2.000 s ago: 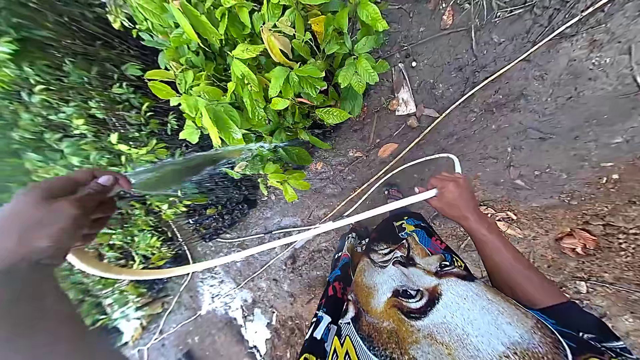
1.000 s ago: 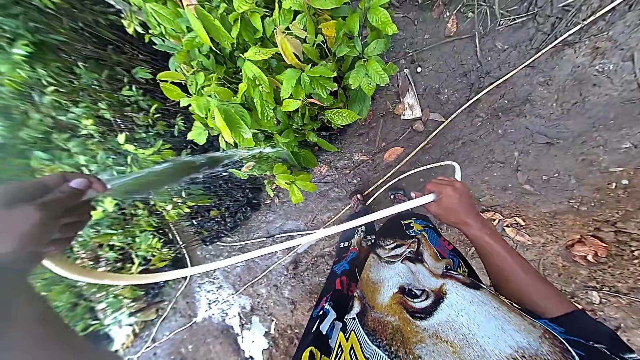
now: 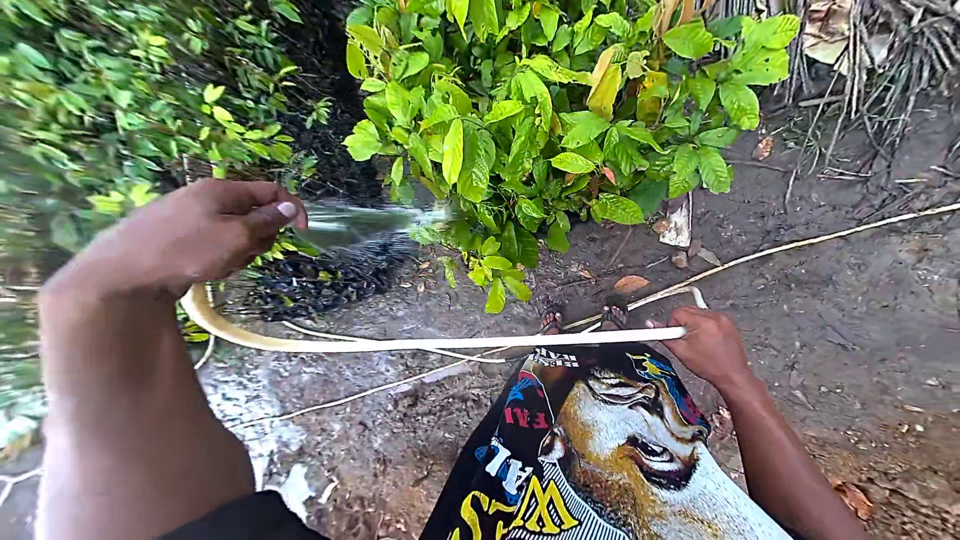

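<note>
A pale hose [image 3: 420, 344] runs across the head view in front of my body. My left hand [image 3: 232, 225] is shut on the hose near its outlet, at the left, and water [image 3: 367, 217] sprays from it toward a leafy green bush [image 3: 517, 127]. Behind that hand the hose bends down and then straightens toward the right. My right hand [image 3: 705, 341] grips the hose farther back, beside my printed shirt [image 3: 622, 450]. A short loop of hose shows just above the right hand.
More hose [image 3: 795, 244] lies over the damp soil to the right and crosses near my sandalled feet [image 3: 583, 319]. Dark wet matter [image 3: 322, 277] lies under the spray. Dense foliage [image 3: 127, 97] fills the upper left, with roots [image 3: 877, 75] at upper right.
The view has shifted, with the bush now more central. My left hand has come further into view, still spraying water at the bush. The right hand keeps its hold on the hose.
</note>
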